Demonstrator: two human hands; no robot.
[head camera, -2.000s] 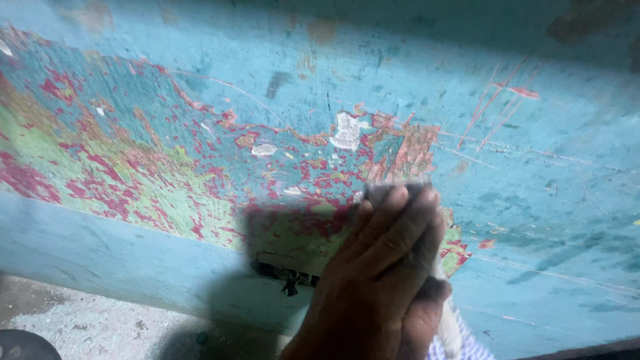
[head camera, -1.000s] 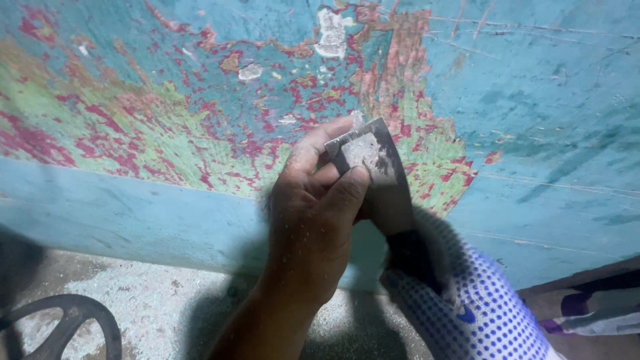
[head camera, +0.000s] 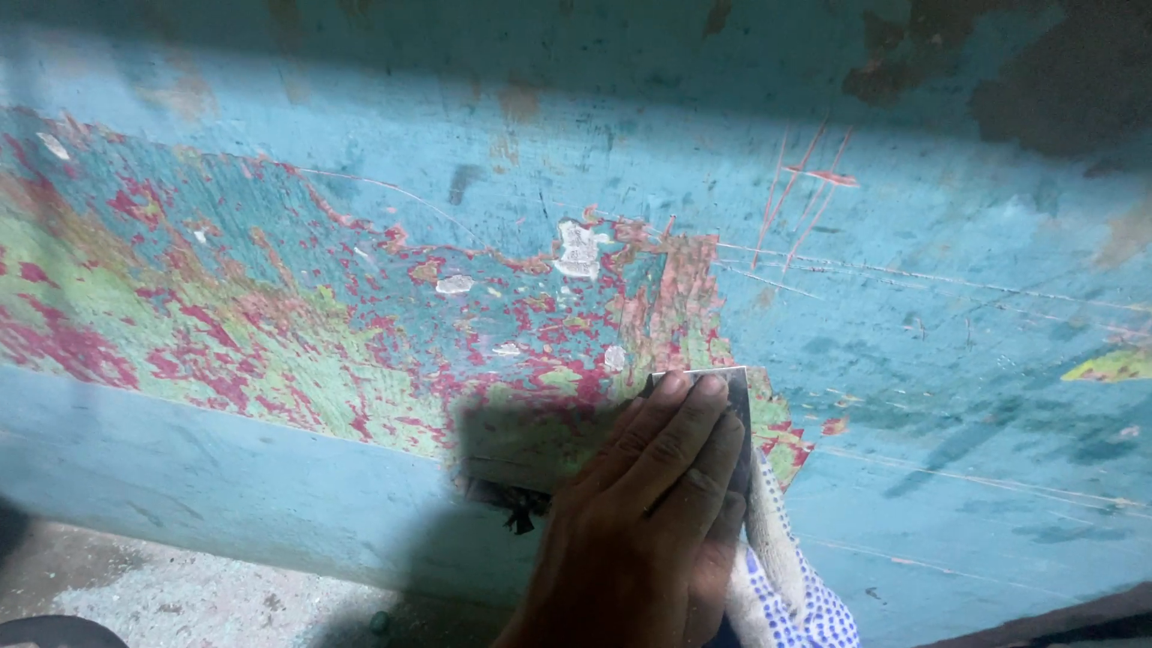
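Observation:
The blade of a putty knife lies against a wall with peeling blue paint, its straight edge upward. My bare left hand lies over the blade, its fingertips pressing just below that edge. My right hand, in a white glove with blue dots, is behind and to the right of the left one; it grips the tool low down, where the handle is hidden. Around the blade the scraped band shows green, red and teal layers with whitish spots.
Paint flakes lie on the floor at the lower left, near a dark rounded object. A dark opening in the wall, with something black sticking out, is left of my hands. A dark edge crosses the lower right corner.
One second ago the knife was tilted off the wall with my left fingers around its blade. Now the blade is back against the wall under my left fingertips. The view has shifted.

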